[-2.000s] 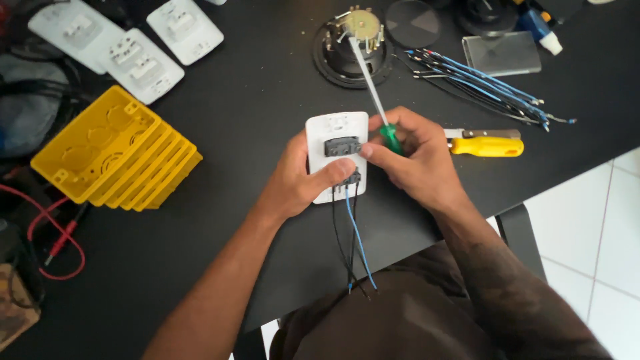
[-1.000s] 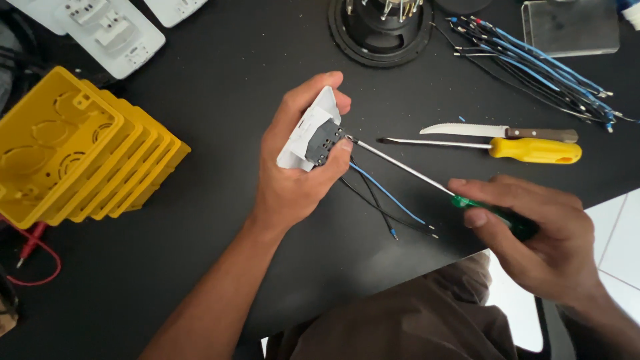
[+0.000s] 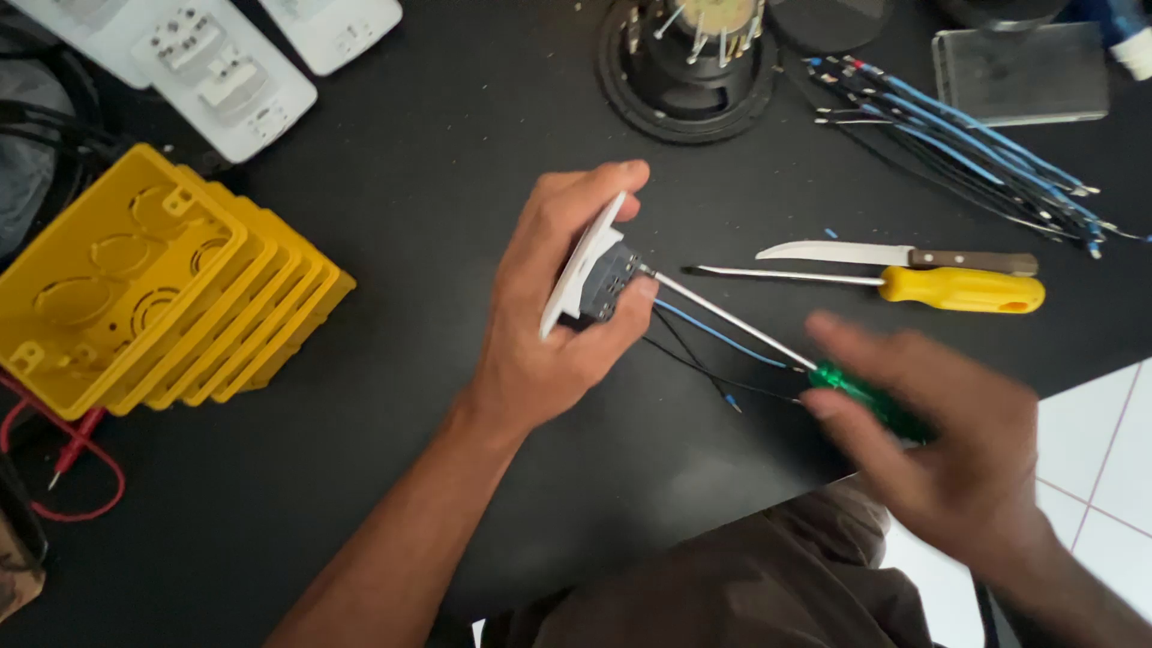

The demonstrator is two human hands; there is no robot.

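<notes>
My left hand (image 3: pixel 549 315) grips a white wall plate (image 3: pixel 583 261) tilted on edge, its dark gray electrical module (image 3: pixel 612 281) facing right. The tip of a screwdriver (image 3: pixel 733 317) with a green handle meets the module near my left thumb. My right hand (image 3: pixel 936 441), blurred, is around that green handle; the thumb and a finger are at its front end. Blue and black wires (image 3: pixel 720 337) run from behind my left thumb toward the lower right, with metal or blue tips at their ends.
Nested yellow electrical boxes (image 3: pixel 256 297) stand left, near a red test probe (image 3: pixel 76 441). White plates (image 3: pixel 229 85) lie upper left. A speaker (image 3: pixel 688 99) is at the top. To the right are a wire bundle (image 3: pixel 981 148), a clear plastic case (image 3: pixel 1026 76), a knife (image 3: pixel 837 252) and a yellow-handled screwdriver (image 3: pixel 958 290).
Two seconds ago the plate was held upright in both hands with the screwdriver pointing away. It then turned on edge in my left hand, and the screwdriver came to the module. The view is closer.
</notes>
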